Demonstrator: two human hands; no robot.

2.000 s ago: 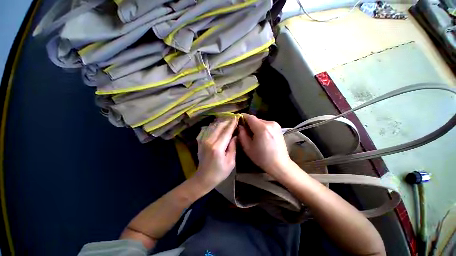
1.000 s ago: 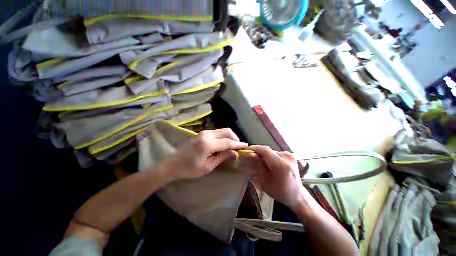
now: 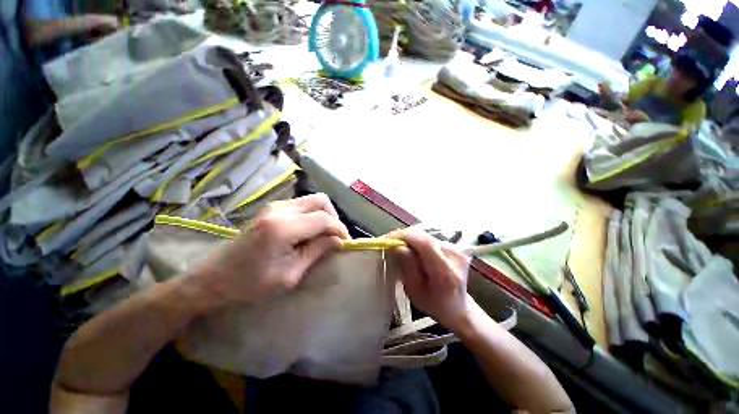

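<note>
A beige-grey tote bag body [image 3: 300, 323] hangs over my lap, its yellow edge trim [image 3: 366, 242] running along the top between my hands. My left hand [image 3: 279, 242] pinches the trim from the left, with fingers bent over the edge. My right hand [image 3: 431, 271] pinches the trim's right end near the bag corner. A thin pale line runs down from the trim beside my right fingers. Beige handles [image 3: 421, 344] trail below my right hand. My fingertips partly hide the trim.
A pile of bags [image 3: 154, 129] stands at the left. The worktable [image 3: 486, 174] has a red strip [image 3: 389, 209], a hammer [image 3: 527, 271], a turquoise fan [image 3: 344, 40] and more bag parts [image 3: 648, 267]. A person in yellow [image 3: 668, 97] sits at the far right.
The view has swung up and right over the table. The bag body is spread flatter and more of its yellow trim shows. My left hand sits further left along the trim.
</note>
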